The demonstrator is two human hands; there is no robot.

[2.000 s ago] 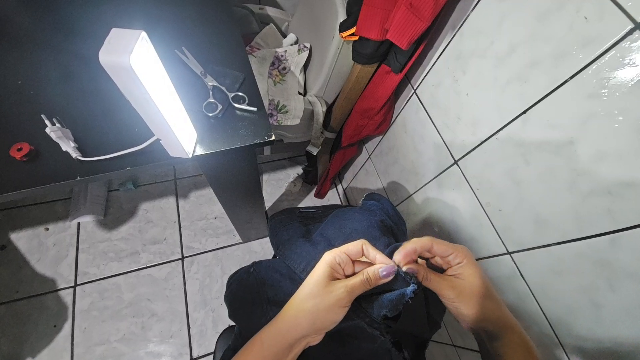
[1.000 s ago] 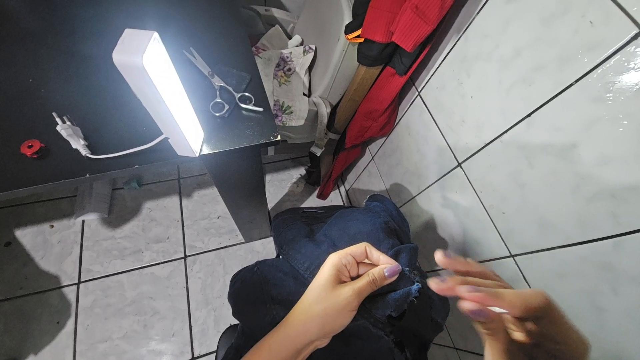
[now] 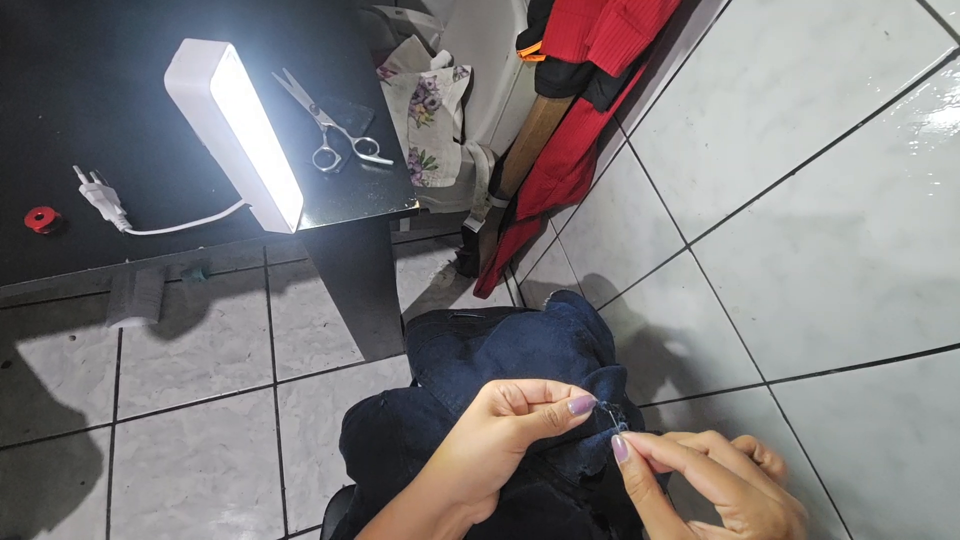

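Note:
Dark blue denim fabric (image 3: pixel 517 360) lies bunched over my lap, with a frayed edge near my fingertips. My left hand (image 3: pixel 517 427) pinches that edge between thumb and index finger. Just right of it, my right hand (image 3: pixel 697 472) holds a thin sewing needle (image 3: pixel 614 420) between thumb and forefinger, its tip at the frayed denim. Whether the tip is in the cloth I cannot tell.
A black table (image 3: pixel 90 135) at upper left bears a lit white lamp (image 3: pixel 232 135), steel scissors (image 3: pixel 330 127), a white plug (image 3: pixel 103 199) and a red spool (image 3: pixel 42 219). Red fabric (image 3: pixel 555 180) hangs by a wooden post (image 3: pixel 532 146) along the tiled wall (image 3: pixel 825 247).
My right hand was at the denim, moved off to the right a second ago, and is now back beside my left hand. The left hand keeps its pinch on the cloth.

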